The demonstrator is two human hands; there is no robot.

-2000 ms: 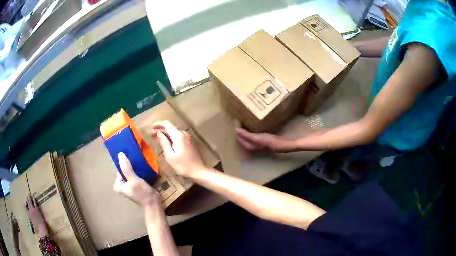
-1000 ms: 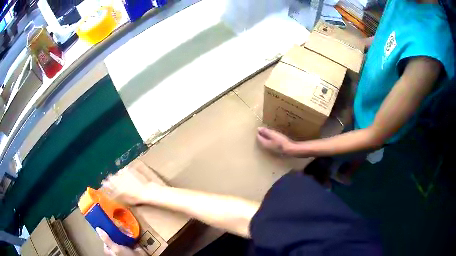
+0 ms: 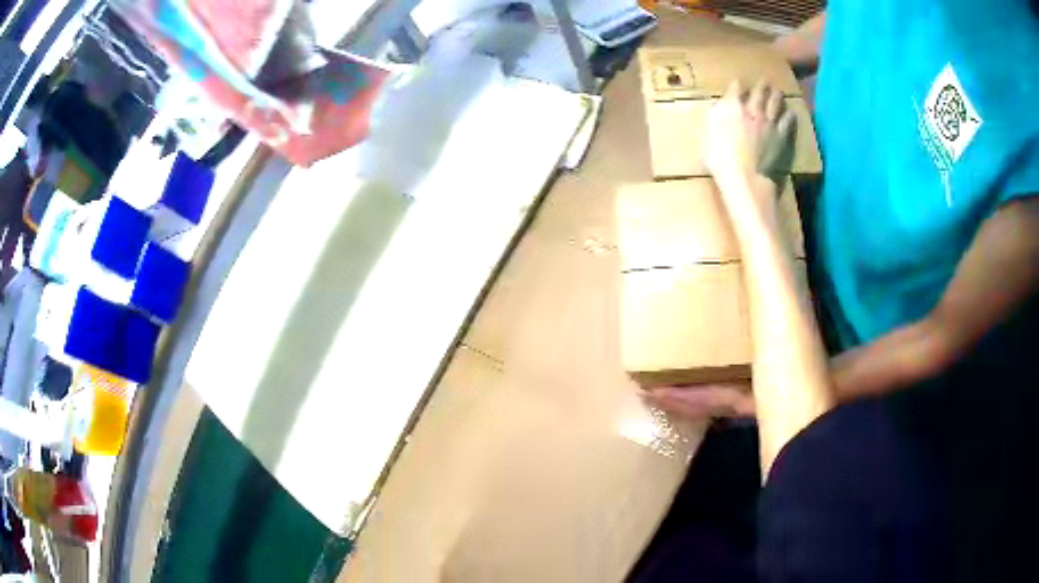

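Two closed brown cartons stand one behind the other at the bench's right side, the near carton [image 3: 684,319] and the far carton [image 3: 684,137]. The far one has a dark printed mark. My right hand [image 3: 746,131] lies on top of the far carton with its fingers spread, and my forearm crosses over the near carton. My left hand is out of the picture. The tape dispenser is not in view.
A person in a teal shirt [image 3: 900,171] stands at the right, a hand [image 3: 706,399] at the near carton's base. A pale board [image 3: 342,308] lies behind the cardboard-covered bench [image 3: 536,387]. Blue-and-white boxes [image 3: 108,330], a yellow tape roll [image 3: 103,412] and a pink-orange towel [image 3: 330,108] are left.
The view has swung right. My right hand has moved from the carton at the left onto the far carton. My left hand, the tape dispenser and that left carton have left the picture.
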